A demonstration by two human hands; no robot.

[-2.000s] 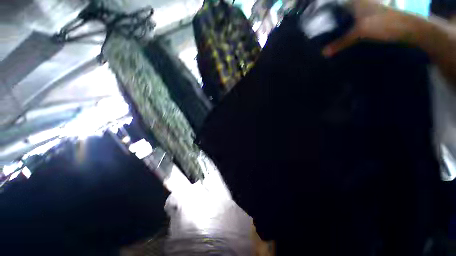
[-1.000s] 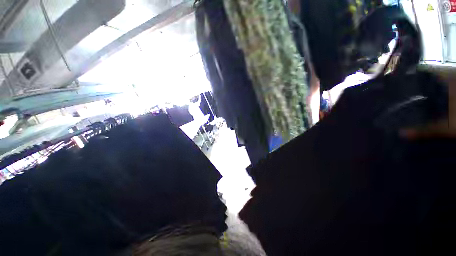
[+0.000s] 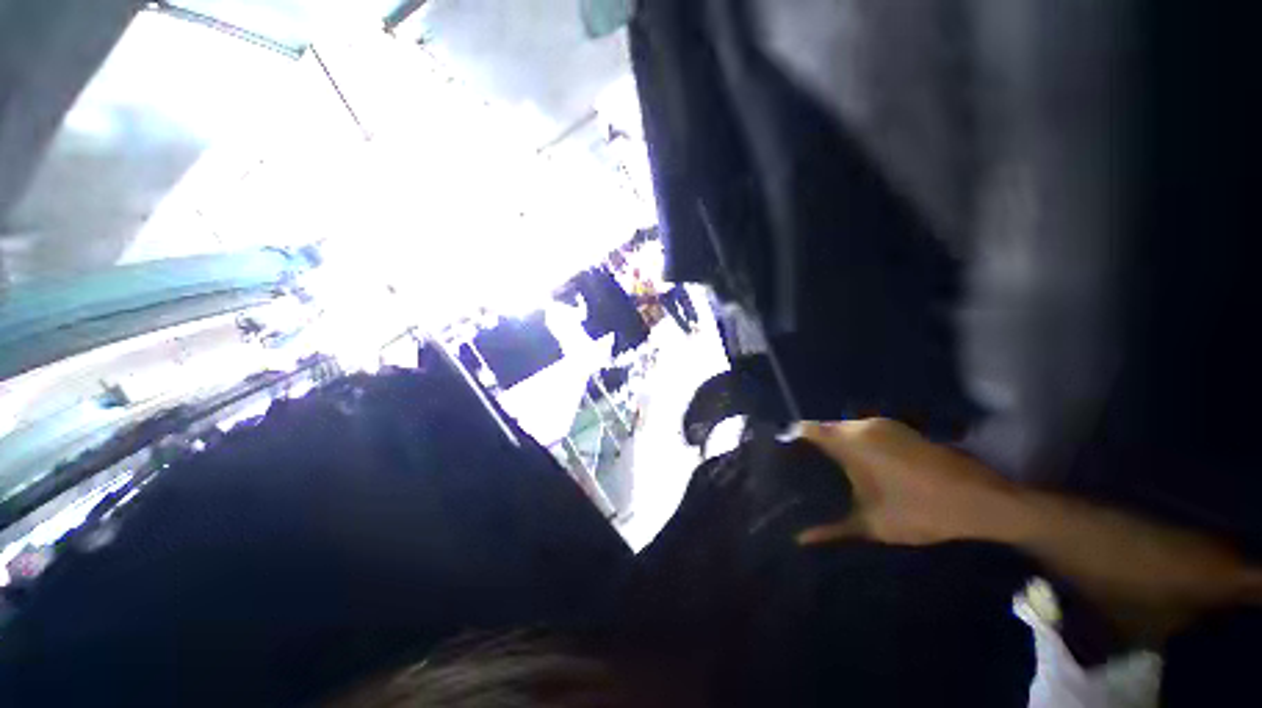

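Note:
My right hand [image 3: 886,484] reaches in from the right edge at mid-height and grips a black garment [image 3: 747,595] near its collar. The collar [image 3: 720,401] is a curved black band with a white patch inside it, just left of my fingertips. The garment hangs down to the picture's bottom edge, and its dark folds hide detail. Whether my fingers also hold a hanger cannot be told. My left hand is not in view.
Dark garments [image 3: 332,512] hang packed along a rail on the left. Large dark and grey garments [image 3: 858,208] fill the upper right, very near. A bright aisle with a metal frame [image 3: 595,457] lies between. A white cloth [image 3: 1059,664] shows at lower right.
The view has swung. My right hand and the black garment have come lower and nearer the middle. The green mottled garment has left view, and dark and grey garments now fill the upper right.

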